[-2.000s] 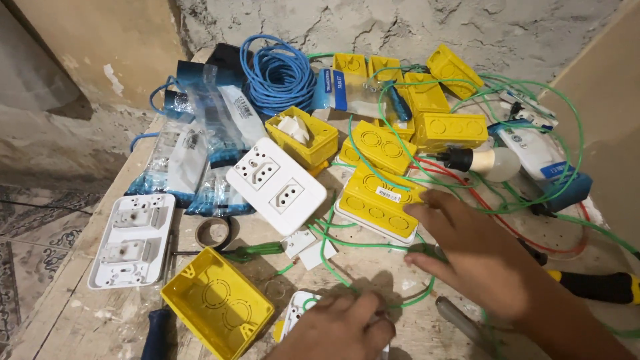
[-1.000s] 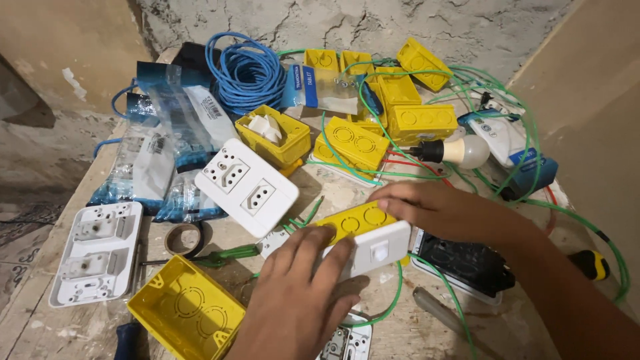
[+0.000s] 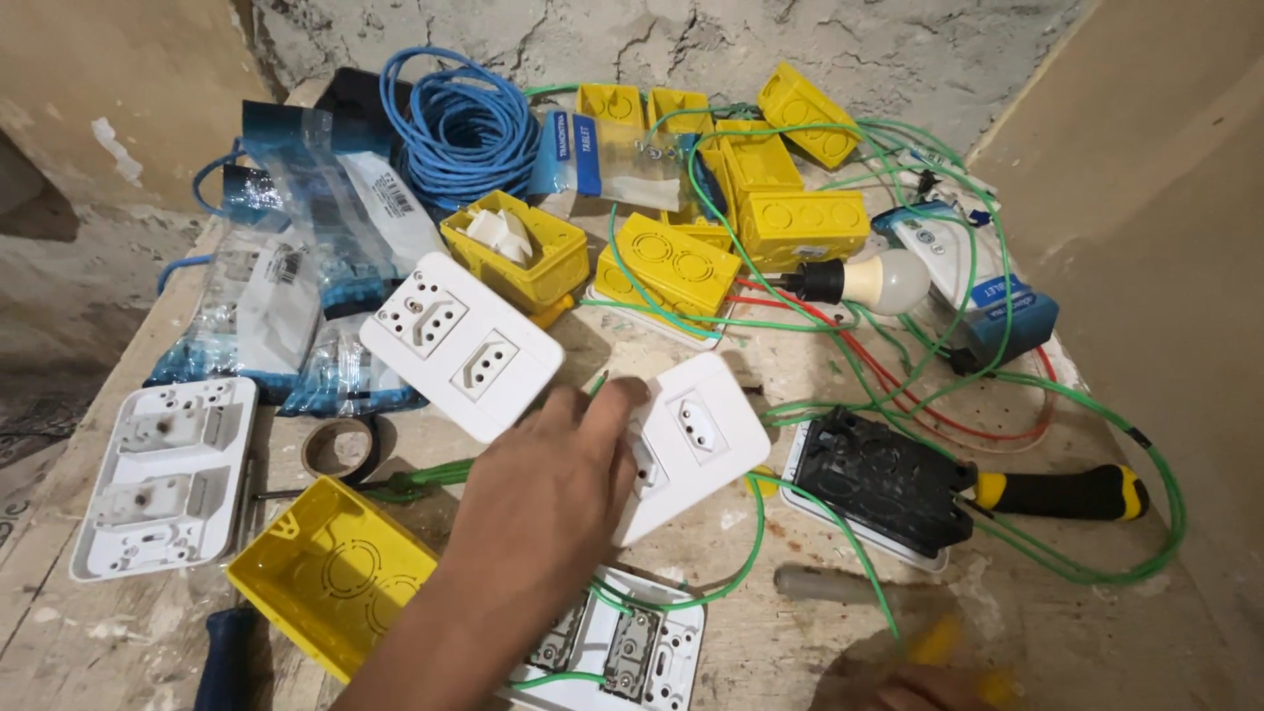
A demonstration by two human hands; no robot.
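My left hand (image 3: 538,494) grips the left edge of a white double socket plate (image 3: 699,434) at the centre. Another white socket plate (image 3: 464,346) leans beside a yellow electrical box (image 3: 518,247). Below my left hand lies a white plate with grey modules and green wires (image 3: 676,632), partly hidden by my forearm. My right hand (image 3: 918,686) is blurred at the bottom right edge, close to a blurred yellow object (image 3: 936,640); whether it holds this cannot be told. A black box on a white plate (image 3: 879,484) sits to the right.
An open yellow box (image 3: 336,573), an upturned white plate (image 3: 163,479) and a tape roll (image 3: 341,449) lie left. Behind are a blue cable coil (image 3: 459,128), plastic packets (image 3: 336,217) and several yellow boxes (image 3: 805,227). A bulb (image 3: 894,281), loose green wires and a black-yellow handle (image 3: 1062,492) occupy the right.
Both hands were on a yellow box with a white switch plate. My right hand has left it and moved to the bottom right; my left hand now grips a socket plate.
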